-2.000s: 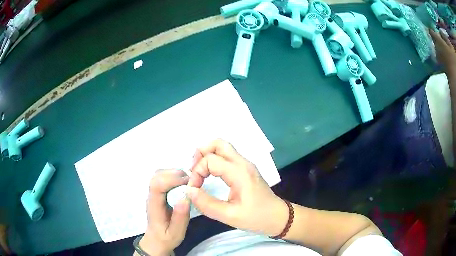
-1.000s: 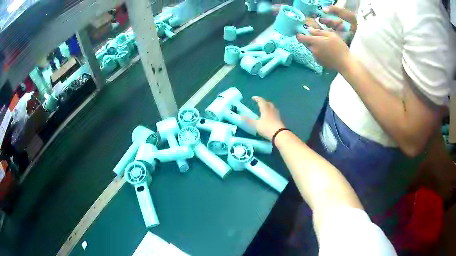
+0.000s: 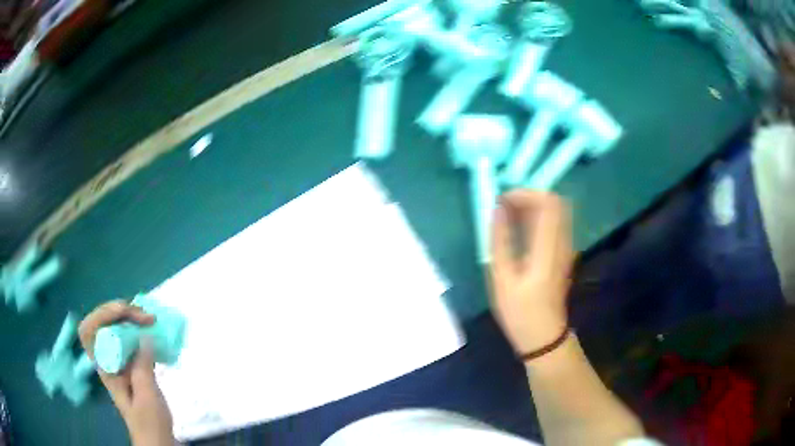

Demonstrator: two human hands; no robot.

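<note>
My left hand (image 3: 131, 383) is at the lower left, closed around a turquoise mini fan (image 3: 164, 329). The round end (image 3: 113, 348) of this fan's handle faces me, at the left edge of the white label sheets (image 3: 305, 305). My right hand (image 3: 532, 261) is blurred, right of the sheets, with its fingers curled beside the handle of another fan (image 3: 482, 144) at the near side of the pile. I cannot tell whether it grips that handle. No round label can be made out in either hand.
More turquoise fans (image 3: 375, 113) lie loosely at the upper middle and right. A few fans (image 3: 65, 366) lie at the far left. A white scrap (image 3: 200, 145) is near the pale edge strip (image 3: 166, 135). Part of another person (image 3: 728, 226) shows at the right.
The view has swung from the pile and neighbour back down to the sheets. My left hand, out of view a second ago, now shows with a fan. The near fans in the pile lie differently.
</note>
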